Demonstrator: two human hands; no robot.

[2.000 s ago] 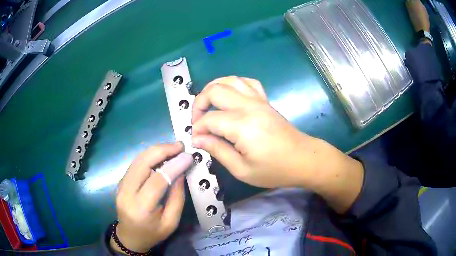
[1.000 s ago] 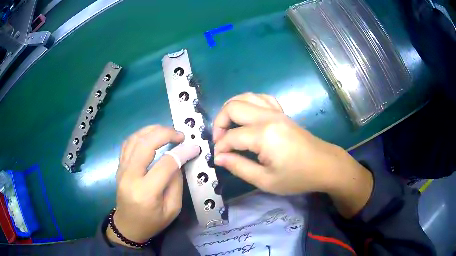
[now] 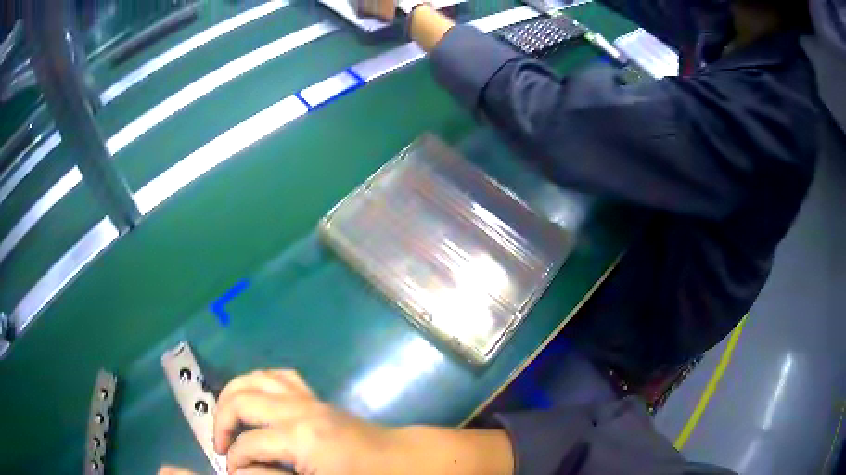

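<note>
A grey multi-hole metal bar (image 3: 193, 390) lies slanted on the green bench at the lower left, its lower part hidden by my right hand and cut off by the frame's edge. My right hand (image 3: 292, 431) is over the bar's right edge with its fingers bent; whether it grips the bar or a small part cannot be seen. Only a sliver of my left hand (image 3: 176, 470) shows at the bottom edge. A second grey bar (image 3: 100, 422) lies left of the first, also cut off at the bottom.
A clear plastic tray (image 3: 436, 241) lies mid-bench. At the right a person in dark clothing (image 3: 640, 139) reaches across the far side. Metal rails (image 3: 213, 139) run along the back. A dark perforated piece (image 3: 543, 34) lies beyond the arm. Blue tape (image 3: 229, 301) marks the bench.
The view has swung to the right and up. The bars and my hands now sit at the lower left, with my left hand almost out of view. The other person shows much more.
</note>
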